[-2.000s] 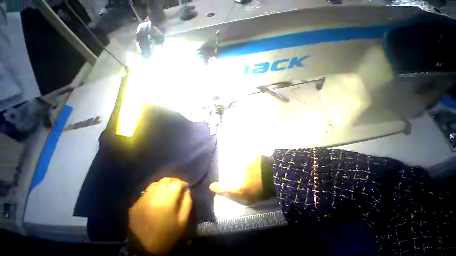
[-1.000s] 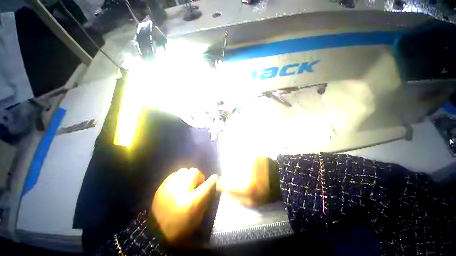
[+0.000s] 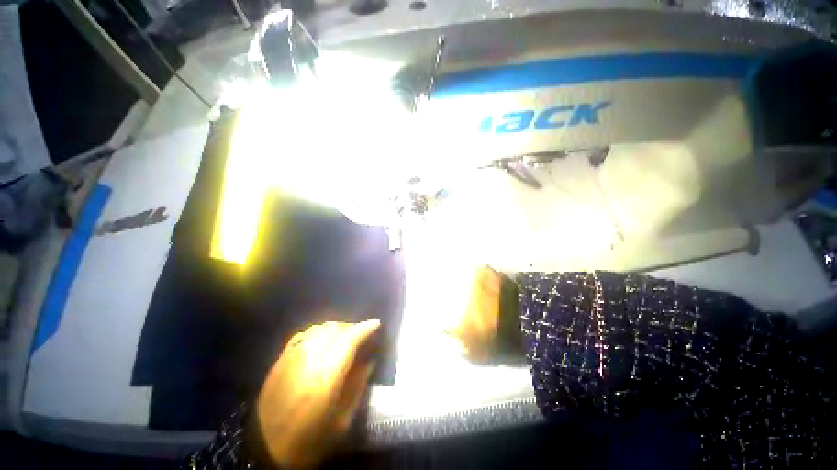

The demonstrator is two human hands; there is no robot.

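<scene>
A navy-black garment piece (image 3: 216,321) lies on the white tabletop, left of and below the needle area (image 3: 404,216), which is partly lost in glare. My left hand (image 3: 317,386) is on the cloth near its right edge, thumb and fingertips close together; whether they pinch the cloth is hidden. My right hand (image 3: 473,317) is right of the cloth edge, partly washed out by glare, its fingers not clear. The cream-white sewing machine (image 3: 642,115) with blue stripe and "JACK" lettering stands behind the hands.
Machine lamp glare (image 3: 312,138) covers the needle end. The white tabletop (image 3: 83,367) has a blue strip (image 3: 73,262) at left and a ruler-like marking (image 3: 459,419) along its front edge. A dark panel (image 3: 817,240) is at the right end. Thin rods stand at upper left.
My left hand moved right, then slightly back left and down, apart from my right hand. The cloth's lower right corner now shows between them. The view has shifted slightly.
</scene>
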